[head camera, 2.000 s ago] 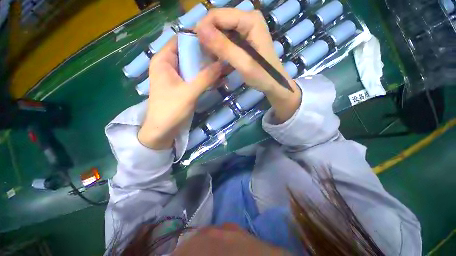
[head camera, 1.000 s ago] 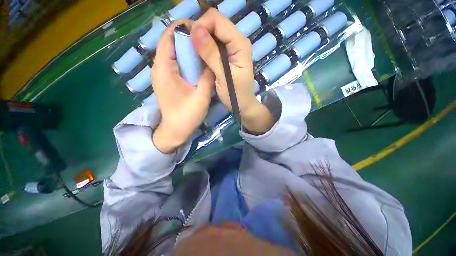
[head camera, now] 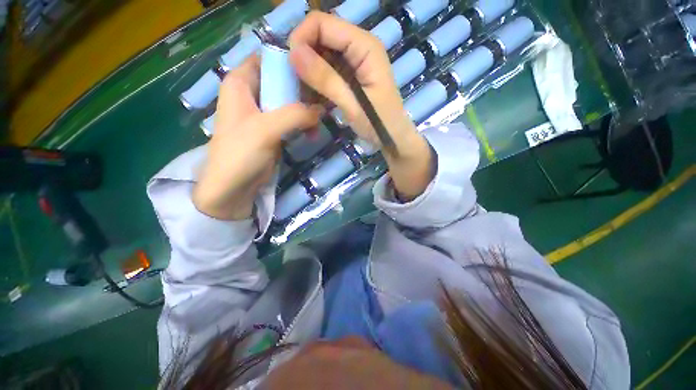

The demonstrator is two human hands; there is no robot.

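My left hand point(head camera: 243, 145) grips a pale-blue housing point(head camera: 278, 80) upright above the tray, with its dark-rimmed end at the top. My right hand point(head camera: 359, 72) is beside it, fingertips near that end, and holds slim black tweezers or a pry stick point(head camera: 375, 122) that slants down along the palm toward the wrist. The tool's tip is hidden by the fingers. Under both hands lies a clear tray point(head camera: 305, 221) with rows of pale-blue housings point(head camera: 449, 36).
At left lie a black power tool point(head camera: 65, 169), its cable, a small orange item point(head camera: 136, 264) and a small cylinder point(head camera: 57, 276). A white cloth point(head camera: 556, 84) and a printed label point(head camera: 542, 134) are right of the tray. A round black stool point(head camera: 639, 152) stands at right.
Over the last second my hands have moved slightly apart, the left a little leftward with the housing. The black tool now slants more to the right. Both hands keep their holds.
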